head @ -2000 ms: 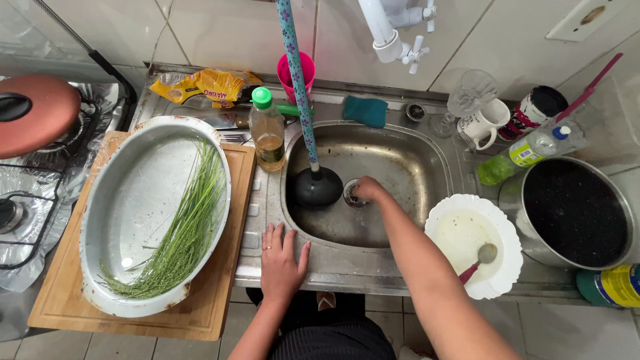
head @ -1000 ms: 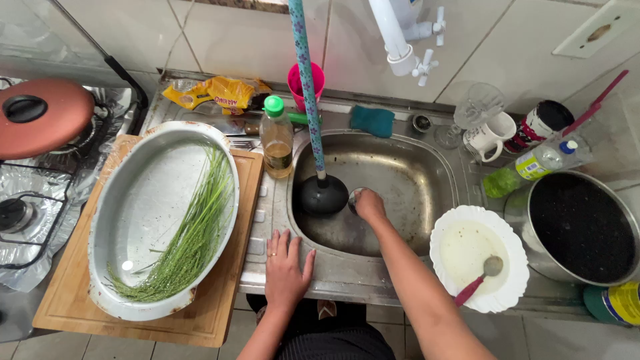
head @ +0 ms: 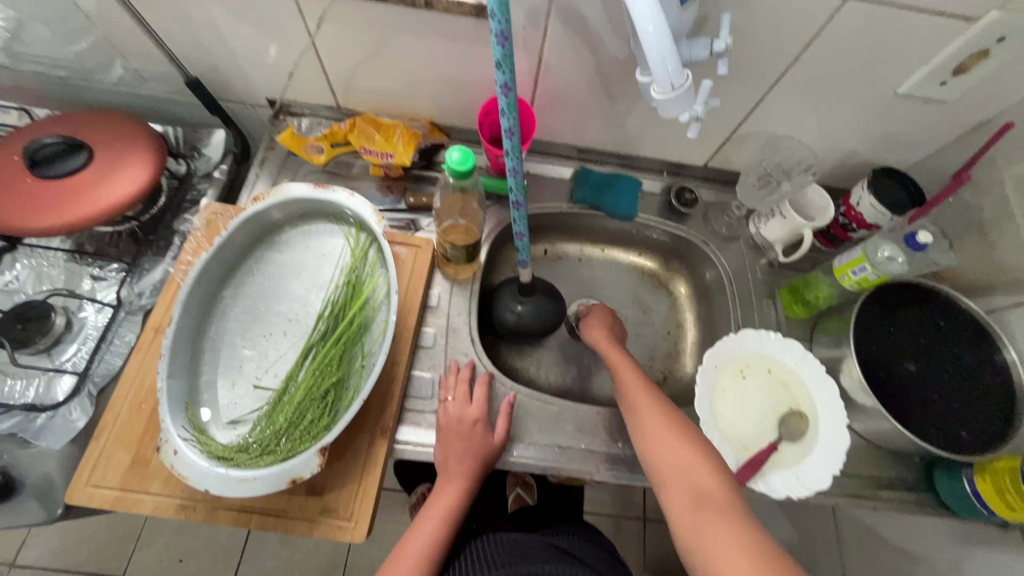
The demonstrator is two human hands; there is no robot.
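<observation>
My right hand (head: pixel 602 326) reaches into the stainless steel sink (head: pixel 652 264), its fingers at a round metal piece (head: pixel 574 318) beside the plunger; whether it grips that piece is not clear. The black rubber cup of the plunger (head: pixel 528 308) rests in the left part of the basin, its blue patterned handle rising upward. My left hand (head: pixel 470 424) lies flat with fingers spread on the metal counter edge, left of and below the basin. An oval enamel pan (head: pixel 180 320) with long green stalks (head: pixel 320 368) and water stands on a wooden cutting board (head: pixel 352 488).
Behind the basin are a teal sponge (head: pixel 606 192), a pink cup (head: pixel 524 124) and a white faucet (head: pixel 668 80). A green-capped bottle (head: pixel 458 232) stands at its left. To the right are a scalloped white bowl (head: pixel 720 376), a pot of dark liquid (head: pixel 932 368), a mug (head: pixel 780 228) and bottles.
My right hand stays low in the basin near the plunger, with a small shift at the round metal piece. My left hand remains on the counter edge.
</observation>
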